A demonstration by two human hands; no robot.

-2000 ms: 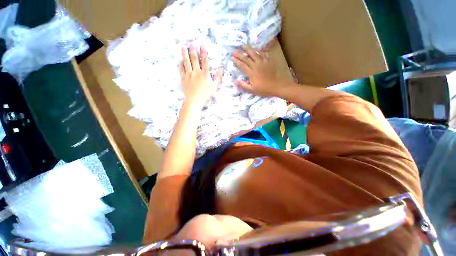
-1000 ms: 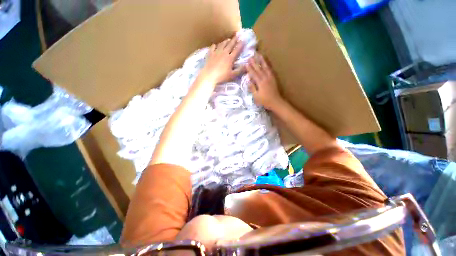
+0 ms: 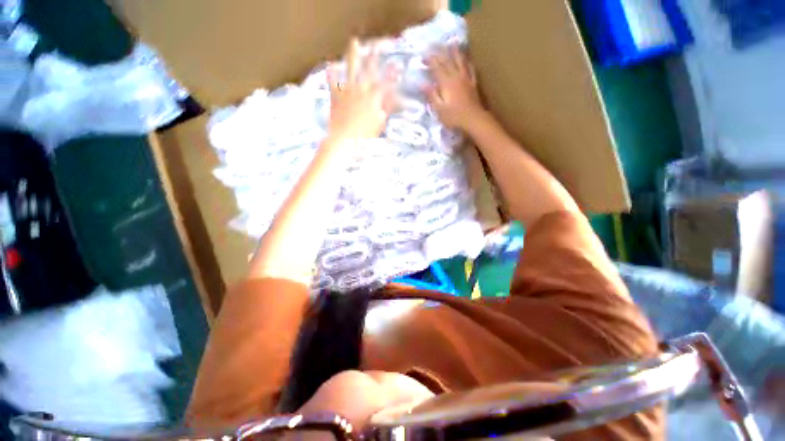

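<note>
The open carton [image 3: 551, 112] stands in front of me with its flaps spread. Rows of bagged white cables [image 3: 392, 202] fill it to about the rim. My left hand [image 3: 361, 90] lies on the bagged cables near the far flap, fingers spread and somewhat blurred. My right hand [image 3: 452, 90] rests on the bagged cables at the far right corner, beside the right flap, fingers spread. Neither hand is closed on a bag.
Empty bubble bags [image 3: 95, 353] lie on the green bench [image 3: 120, 198] at the left. Clear bags [image 3: 95, 95] lie at its far end. A black device [image 3: 34, 232] is at the left edge. A blue tote [image 3: 615, 34] and a brown box [image 3: 706, 237] are at the right.
From two seconds ago, both hands moved from the middle of the cables to the far right corner. Since one second ago, my left hand has lifted its fingers apart, and the view has shifted.
</note>
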